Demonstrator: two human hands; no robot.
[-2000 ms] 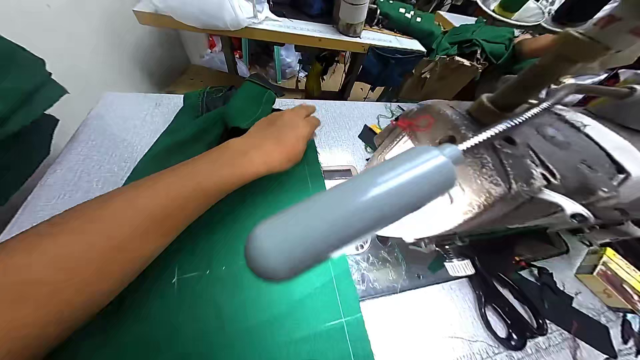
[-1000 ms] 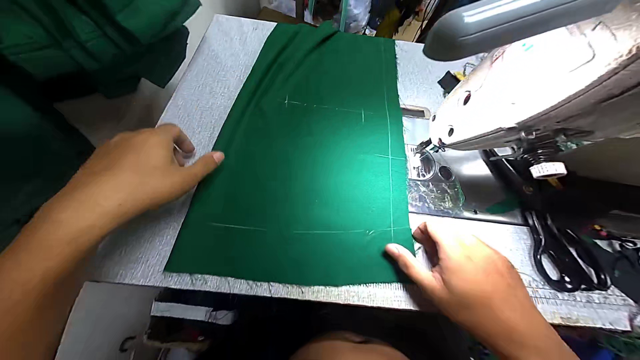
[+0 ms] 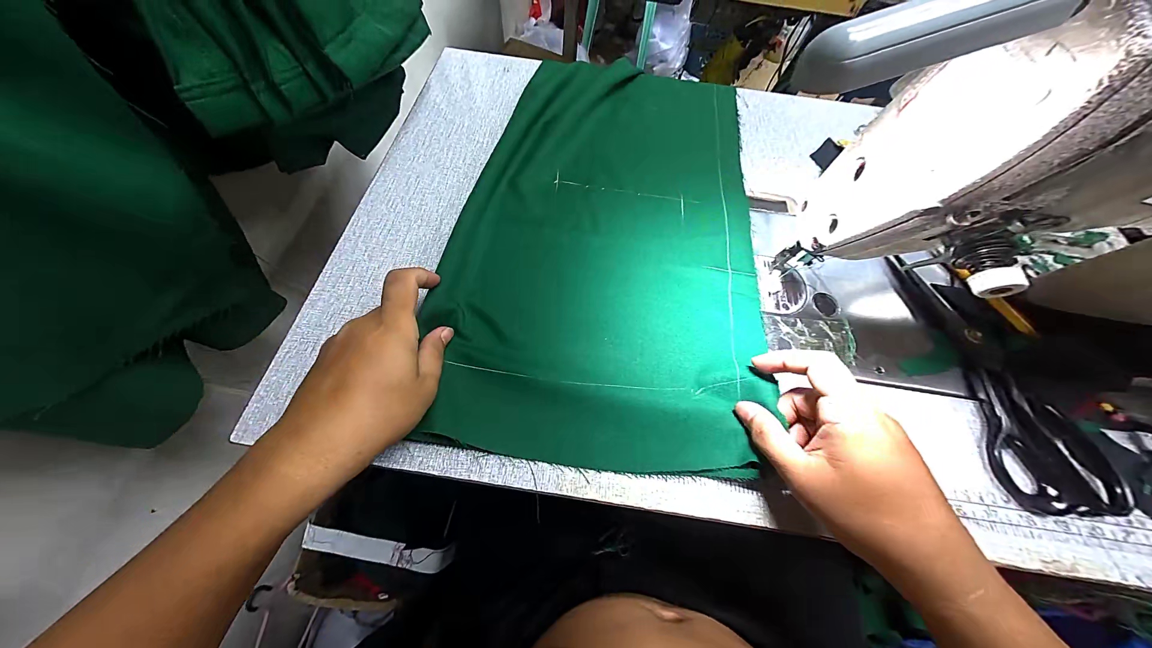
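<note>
A green fabric panel [image 3: 594, 270] with white chalk lines lies across the sewing table, its raw near edge close to the table's front. At the panel's left edge is my left hand [image 3: 382, 360], thumb and forefinger on the cloth, with a small fold rising beside them. My right hand [image 3: 823, 423] pinches the panel's lower right corner between thumb and fingers. Right of the cloth stands a sewing machine [image 3: 999, 135]; its presser foot [image 3: 796, 256] is just beyond the fabric's right edge, above the metal needle plate [image 3: 787, 292].
Black-handled scissors [image 3: 1026, 450] lie on the table at the right, by a printed measuring scale [image 3: 1062, 535] along the front edge. A grey lamp [image 3: 927, 40] overhangs the back right. More green cloth [image 3: 108, 243] hangs at the left. Clear plastic [image 3: 814, 337] covers part of the machine bed.
Two seconds ago one hand reached to the far end of the cloth; now both hands are at its near part. Since one second ago, my left hand has come onto the left edge, and the near corner is pinched.
</note>
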